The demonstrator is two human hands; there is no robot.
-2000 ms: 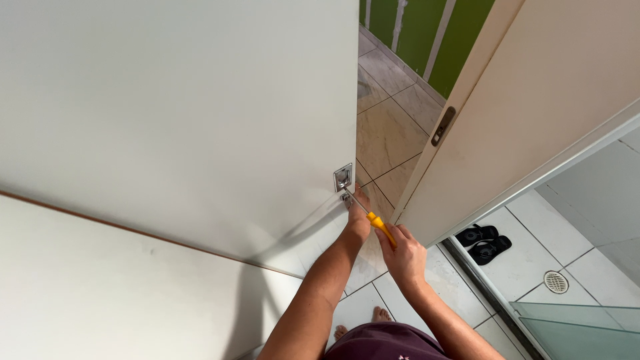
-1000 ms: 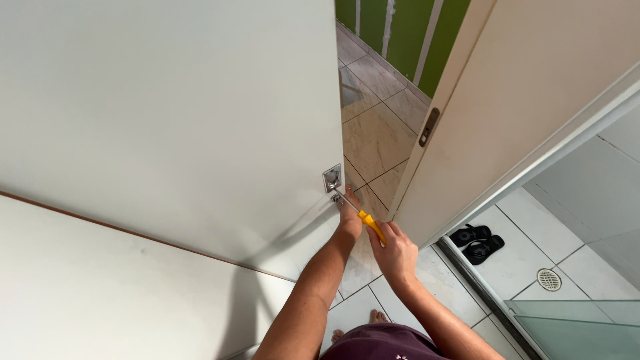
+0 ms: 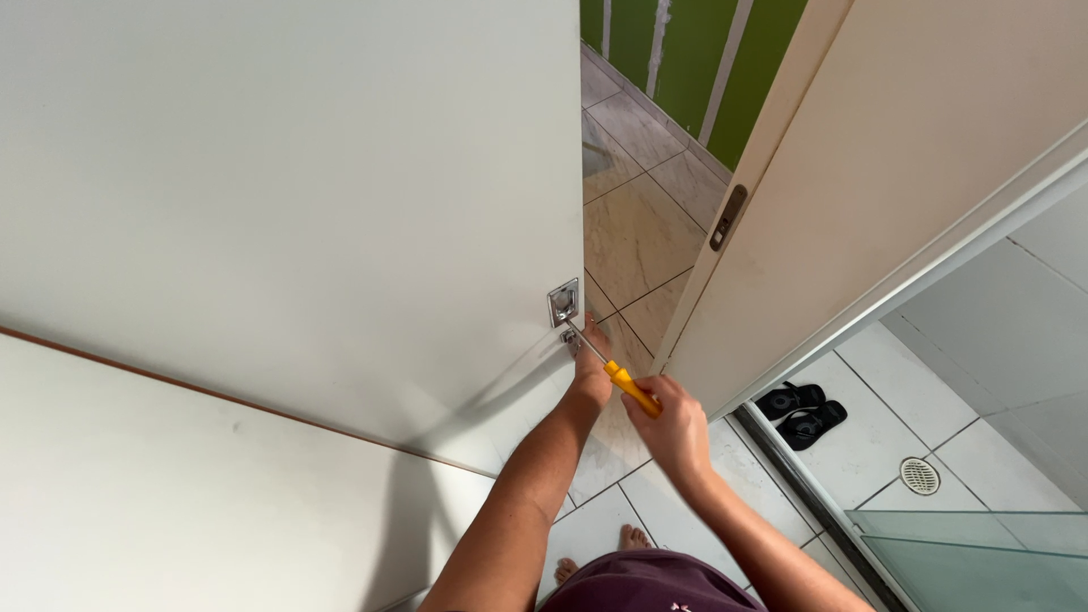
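My right hand (image 3: 676, 421) is closed around the yellow handle of a screwdriver (image 3: 631, 387). The screwdriver's tip meets the lower part of a square chrome plate (image 3: 563, 303) set near the edge of the white door (image 3: 340, 212). My left hand (image 3: 592, 353) is at the door's edge, just below the plate, partly behind the screwdriver shaft. A small metal knob-like part (image 3: 568, 337) shows beside its fingers; whether the hand grips it cannot be told.
At right stands a door frame with a dark strike plate (image 3: 728, 218). Beyond are black flip-flops (image 3: 803, 412), a round floor drain (image 3: 920, 476) and glass panels (image 3: 977, 552). My bare feet (image 3: 633, 537) are on white tiles.
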